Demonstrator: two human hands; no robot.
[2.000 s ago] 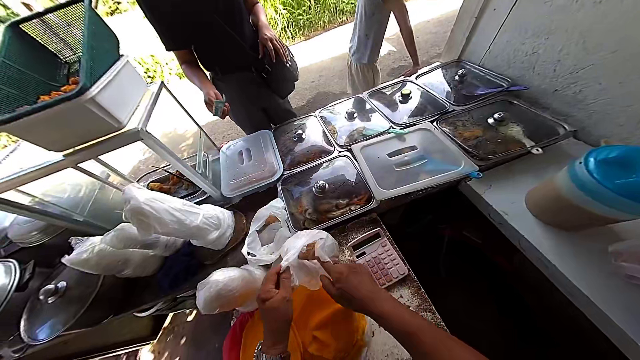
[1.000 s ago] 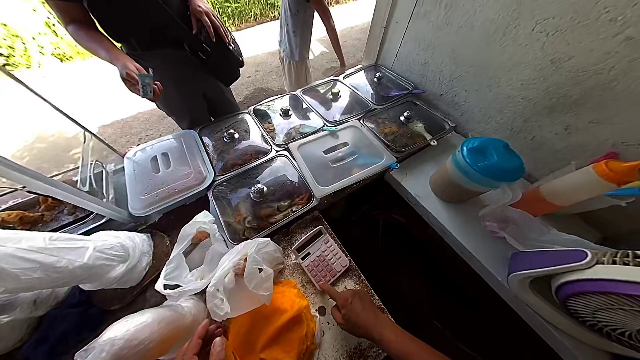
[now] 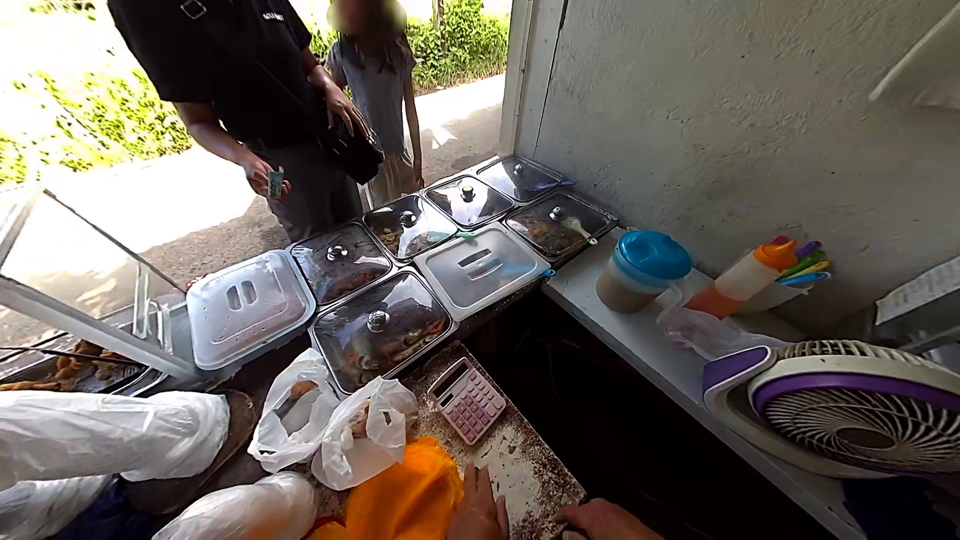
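Observation:
My left hand (image 3: 478, 504) lies at the bottom centre beside an orange cloth or bag (image 3: 409, 491), fingers extended on the worn board, with nothing seen in it. At the board's right edge is my right hand (image 3: 604, 519), fingers curled near a small dark item; its grip is unclear. A pink calculator (image 3: 466, 400) lies above my hands. To its left stand two white plastic bags, one (image 3: 365, 431) beside the calculator and another (image 3: 296, 409) further left, each with food inside. Trays with glass lids (image 3: 381, 330) and a tray with a translucent plastic lid (image 3: 482, 270) stand beyond.
A blue-lidded pitcher (image 3: 643, 270), squeeze bottles (image 3: 742, 277) and a purple-and-white fan (image 3: 832, 409) stand on the right ledge (image 3: 600, 326). Wrapped white plastic bundles (image 3: 112, 435) fill the lower left. Across the trays, a person (image 3: 247, 90) holds what looks like a banknote (image 3: 275, 182); another person (image 3: 375, 97) stands behind.
Two seconds ago both my hands were at the white bag; it now stands released. One second ago my right hand was touching the calculator; it has since moved down and right. The view has swung right.

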